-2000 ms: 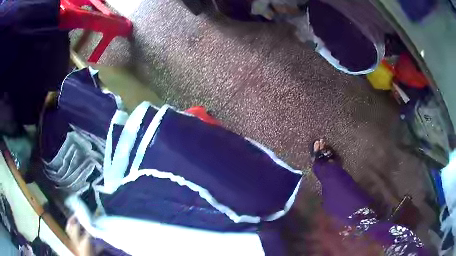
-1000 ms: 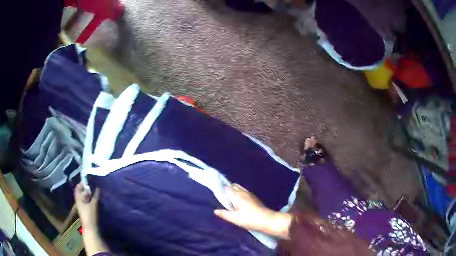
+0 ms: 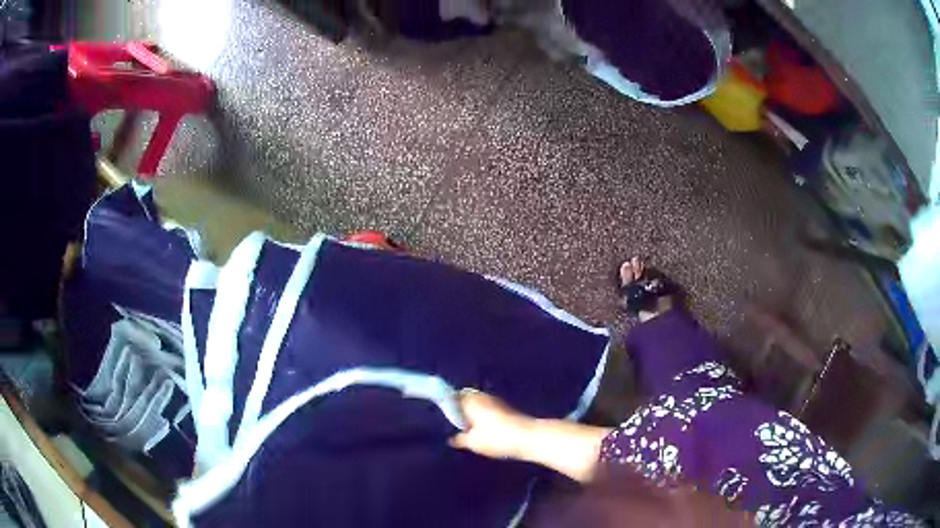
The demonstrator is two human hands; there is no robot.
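Navy padded panels with white edges [image 3: 443,320] lie in a low pile in front of me, at the lower left and centre. My right hand [image 3: 493,425] grips the white edge of the top navy panel [image 3: 361,454], thumb and fingers closed on it. That panel's curved white edge runs from my right hand to the lower left. My left hand is not visible. Folded grey-white layers [image 3: 139,382] show at the left side of the pile.
A red plastic stool [image 3: 144,88] stands at the upper left beside dark cloth. The speckled floor [image 3: 464,155] lies beyond the pile. A navy white-edged piece [image 3: 649,46], yellow and red items [image 3: 737,98] are at the upper right. My sandalled foot [image 3: 644,289] is right of the pile.
My left hand, earlier at the panel's left edge, has gone out of view. My right hand came in holding the white edge and still holds it. The top panel now covers the white area seen earliest.
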